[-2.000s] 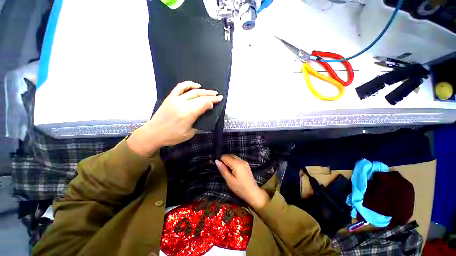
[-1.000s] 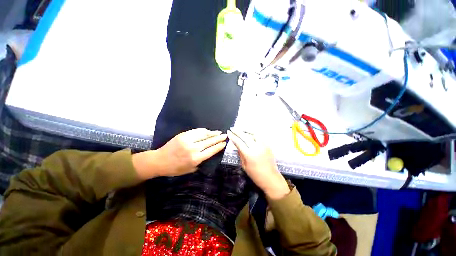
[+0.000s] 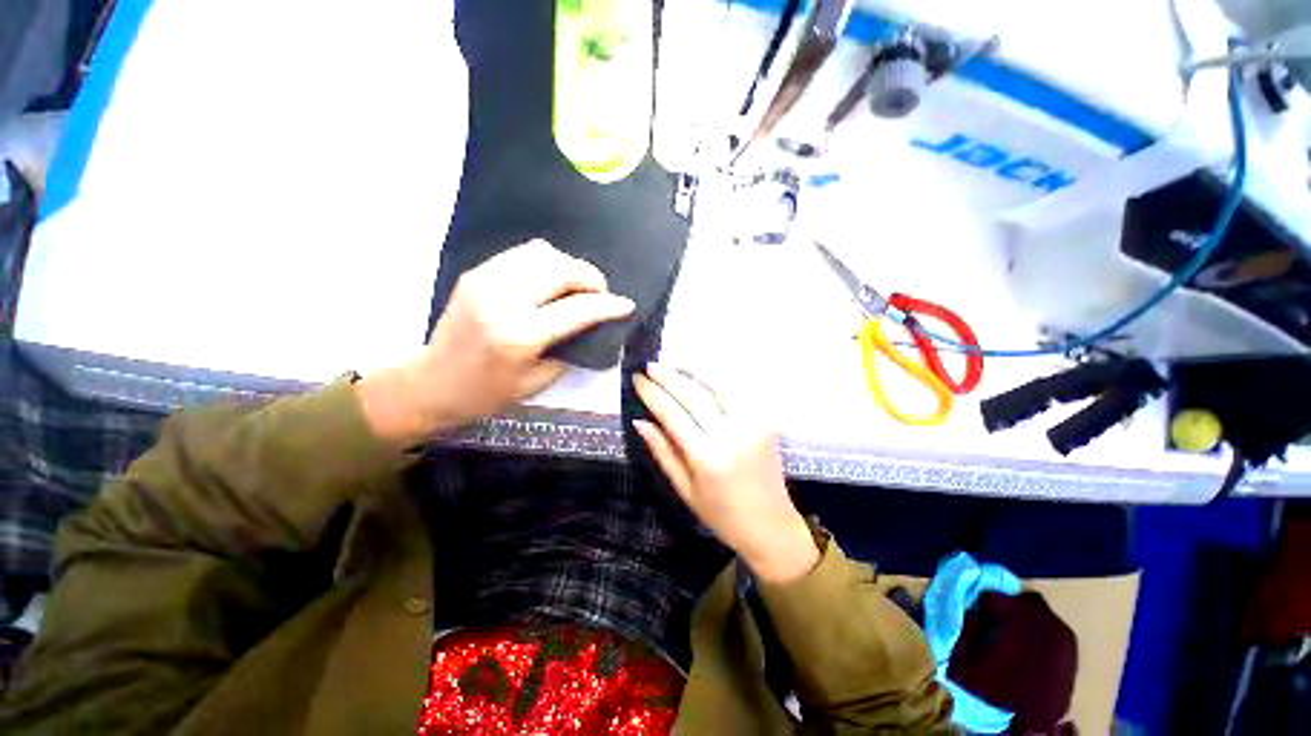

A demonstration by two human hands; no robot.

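A plain black fabric panel lies on the white table, its right edge at the presser foot. My left hand holds the panel's near end, fingers bent over its edge. My right hand is at the table's front edge, its fingertips on a narrow black strip just below and right of the left hand. The strip runs from the panel's right edge toward the lap. Plaid cloth lies on my lap. What is under the left palm is hidden.
Scissors with red and yellow handles lie right of the needle. Farther right are black toothed-looking items and a yellow ball. The sewing machine stands above. A yellow-green guard hangs left of it. A maroon bundle lies lower right.
The panel's near end has moved up toward the needle, baring the table front edge. My left hand has risen with it and curled; my right hand has separated from it and sits slightly lower.
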